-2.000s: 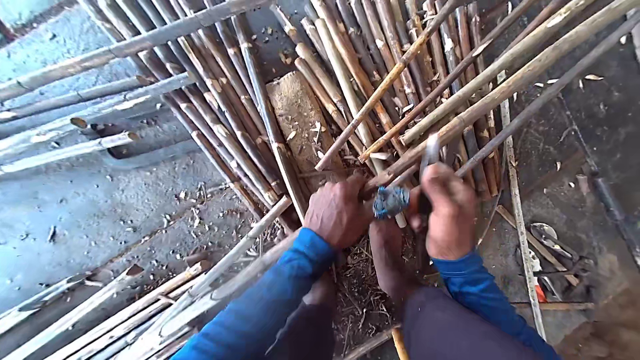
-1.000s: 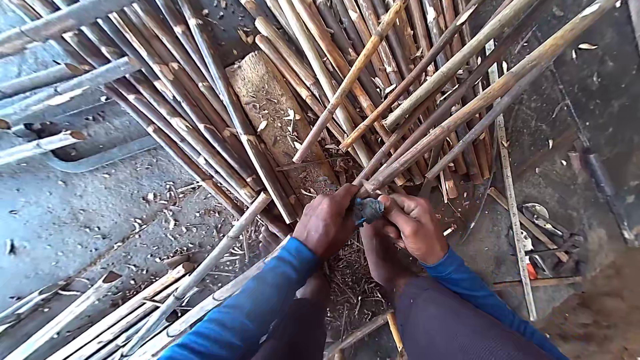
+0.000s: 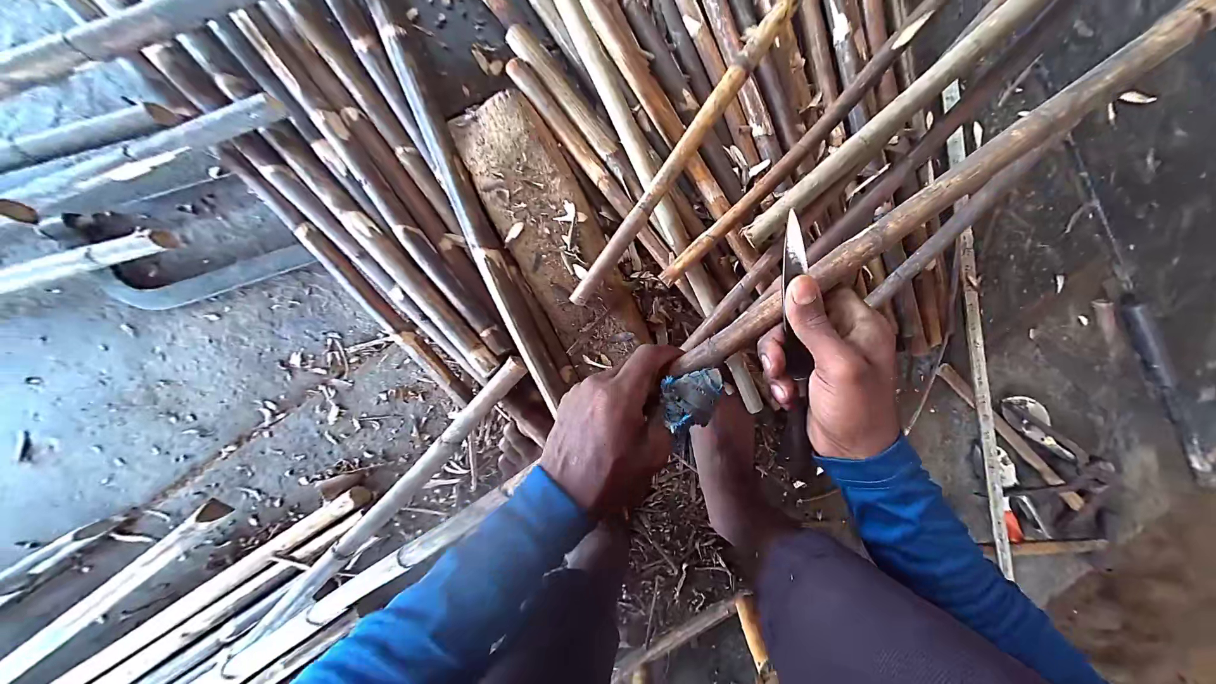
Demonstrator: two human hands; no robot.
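Note:
My left hand (image 3: 613,427) grips the near end of a long wooden pole (image 3: 912,220), which slopes up to the right. A crumpled dark and blue wrapping (image 3: 691,399) sits just right of its fingers, partly hidden by them. My right hand (image 3: 845,361) is closed around a knife (image 3: 795,245); its blade points up beside the pole, and the thumb rests near the base of the blade. The handle is mostly hidden by the fingers. My bare feet (image 3: 730,456) are below and behind the hands.
Many wooden poles (image 3: 418,247) lie in bundles at upper left, top and lower left. A worn wooden board (image 3: 541,209) lies among them, with shavings around it. A thin strip (image 3: 978,380), a dark rod (image 3: 1154,361) and small items lie on the floor at right.
A second ago my hands were close together at the pole's end; my right hand now stands farther right with the knife blade upright. My left hand remains at the pole's end.

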